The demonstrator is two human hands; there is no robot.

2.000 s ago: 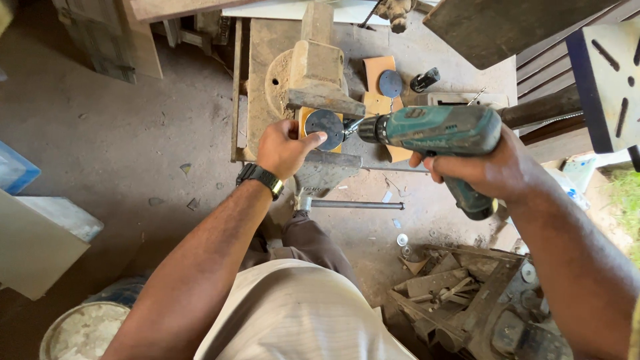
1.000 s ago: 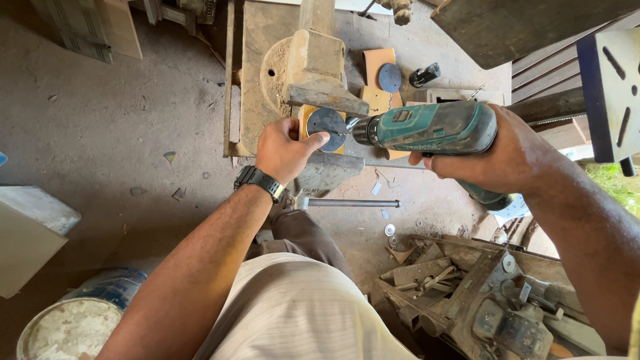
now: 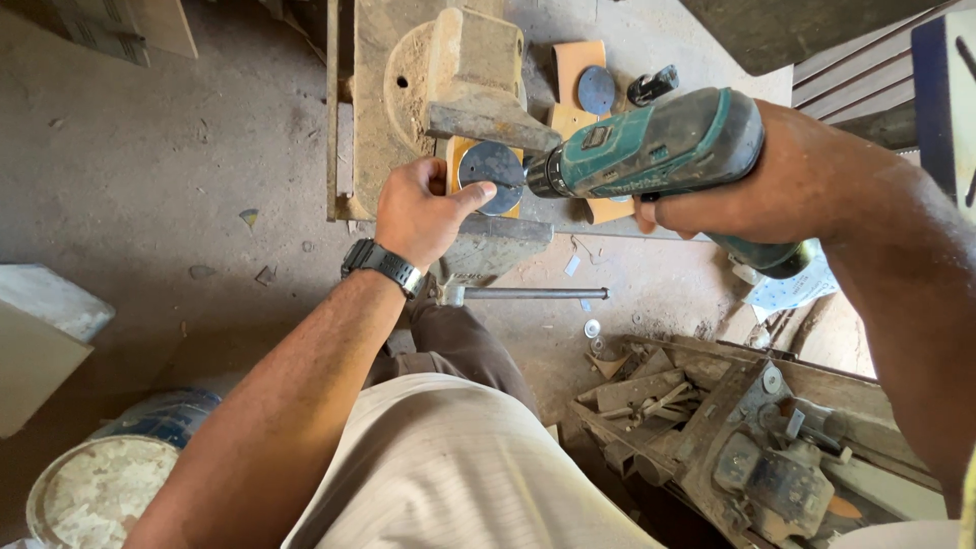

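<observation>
A dark round disc (image 3: 492,171) lies against a tan block (image 3: 453,156) between the jaws of a bench vise (image 3: 476,72). The thumb of my left hand (image 3: 427,206) presses on the disc's face, its fingers behind the block's left side. My right hand (image 3: 732,191) grips a teal Makita cordless drill (image 3: 648,145), its chuck pointing left at the disc's right edge. The bit's tip is hard to make out there. Right of the vise, a second dark disc (image 3: 596,90) rests on a curved tan piece (image 3: 578,57), near a small black cylindrical object (image 3: 653,85).
The vise handle (image 3: 537,293) sticks out below the jaws. At lower right stands a wooden crate (image 3: 663,343) with scraps and a dusty machine (image 3: 774,476). A lidded drum (image 3: 103,488) is at lower left, sheets (image 3: 38,343) at far left. A dark panel (image 3: 793,27) overhangs the upper right.
The drill has tilted so that its rear end sits higher against its chuck than before. My left hand stays on the disc in the vise.
</observation>
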